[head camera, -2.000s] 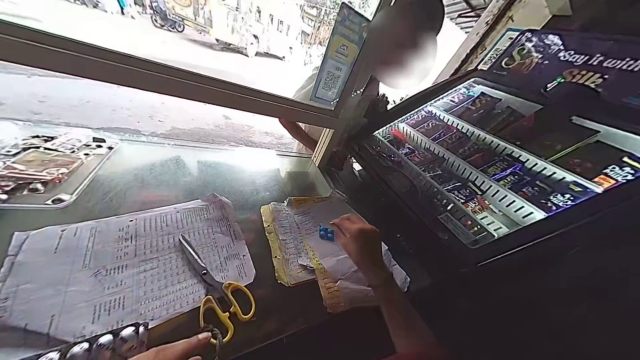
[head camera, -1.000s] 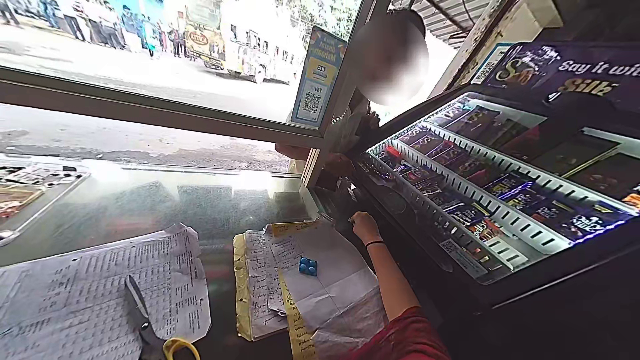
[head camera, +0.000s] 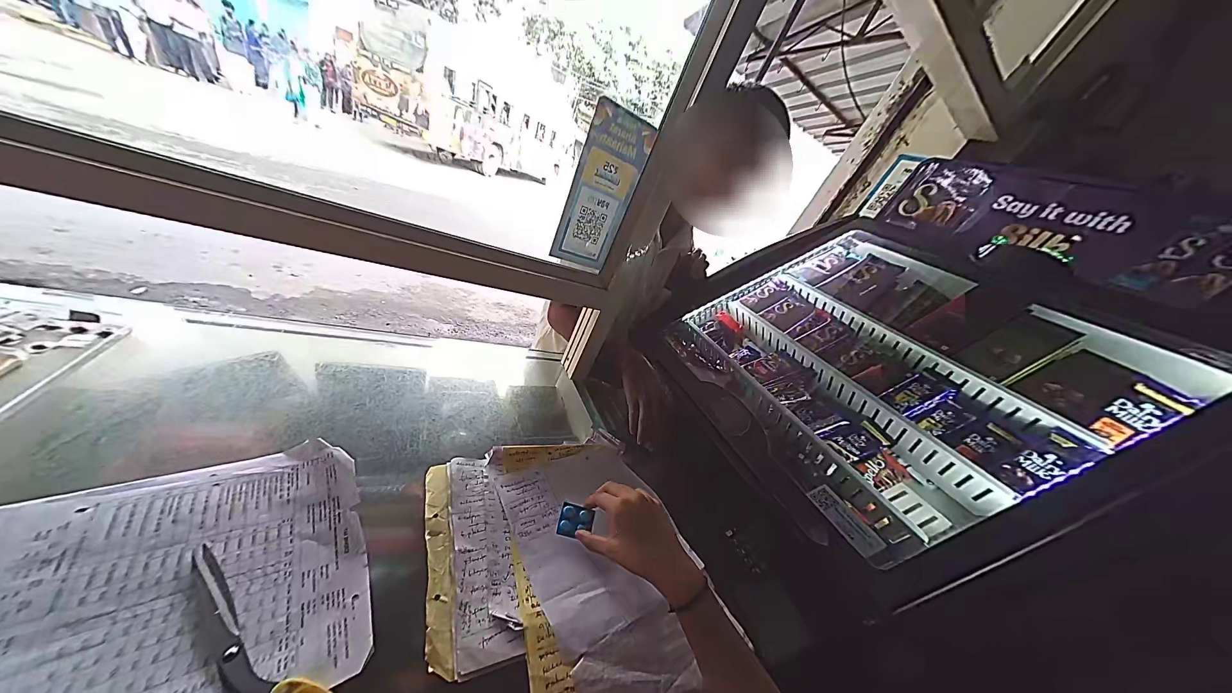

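Observation:
My right hand point(head camera: 635, 534), with a dark band at its wrist, pinches a small blue blister strip point(head camera: 575, 520) between thumb and fingers. The strip is over a stack of handwritten papers point(head camera: 597, 597) with yellow backing. Left of the stack lie printed sheets point(head camera: 173, 568), and a pair of scissors point(head camera: 223, 616) with dark blades and yellow handles rests on them, cut off by the bottom edge. My left hand is out of view.
A glass counter point(head camera: 385, 385) runs under a window frame point(head camera: 337, 231). At the right stands a lit chocolate display case point(head camera: 924, 414). Beyond the counter's end is a person, whose hand point(head camera: 640, 395) hangs beside the case. A tray point(head camera: 58, 346) is at far left.
My right hand, earlier away from the blue strip near the other person's hand, has come back and taken hold of it. My left hand, seen near the scissors two seconds ago, has left view.

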